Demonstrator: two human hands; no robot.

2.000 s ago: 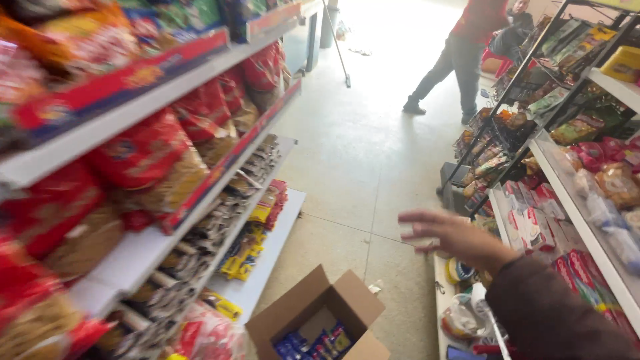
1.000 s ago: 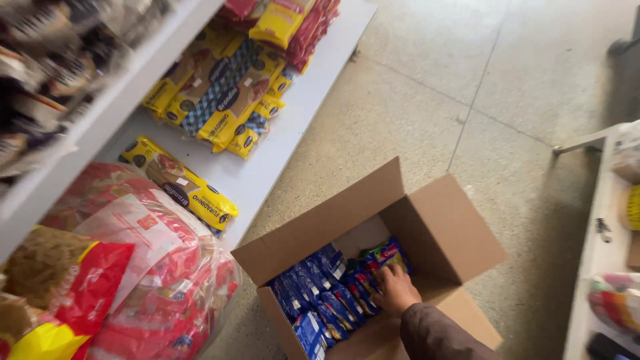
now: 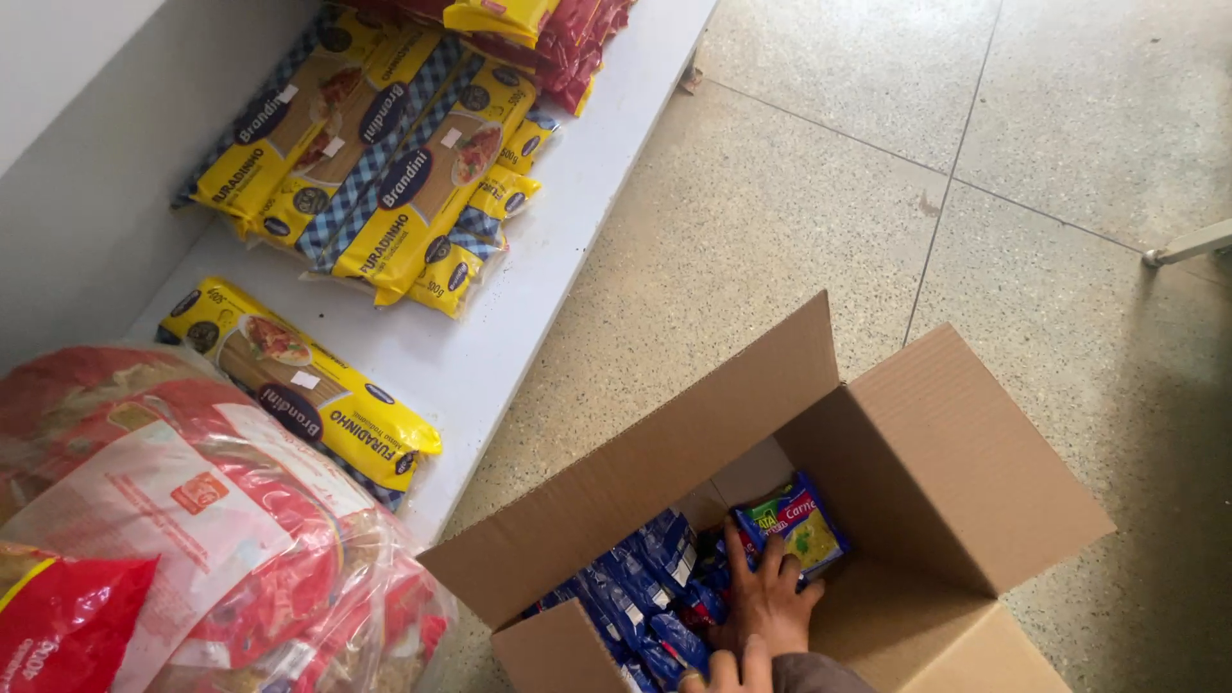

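My right hand point(image 3: 770, 599), in a dark sleeve, reaches into an open cardboard box point(image 3: 654, 472). Its fingers are spread over blue packets and touch a green, blue and yellow packet point(image 3: 807, 525) that lies flat against the inner side. Whether they grip one is hidden. Rows of blue foil packets point(image 3: 626, 577) stand packed to the left of this hand. Only a few fingers of my left hand point(image 3: 731, 674) show at the bottom edge, close to the right wrist and over the packets; what they hold cannot be seen.
A low white shelf point(image 3: 539, 318) on the left bears yellow pasta packs point(image 3: 404, 183), a single pasta pack point(image 3: 298, 375) and red packs point(image 3: 577, 48). A large clear bag of red packs point(image 3: 231, 520) bulges beside the box. A metal shelf foot point(image 3: 1184, 245) rests on the speckled floor at right.
Two seconds ago my right hand was raised above the floor, outside the box; now it is among the packets. My left hand's fingers have come into view. The view has swung down to the box.
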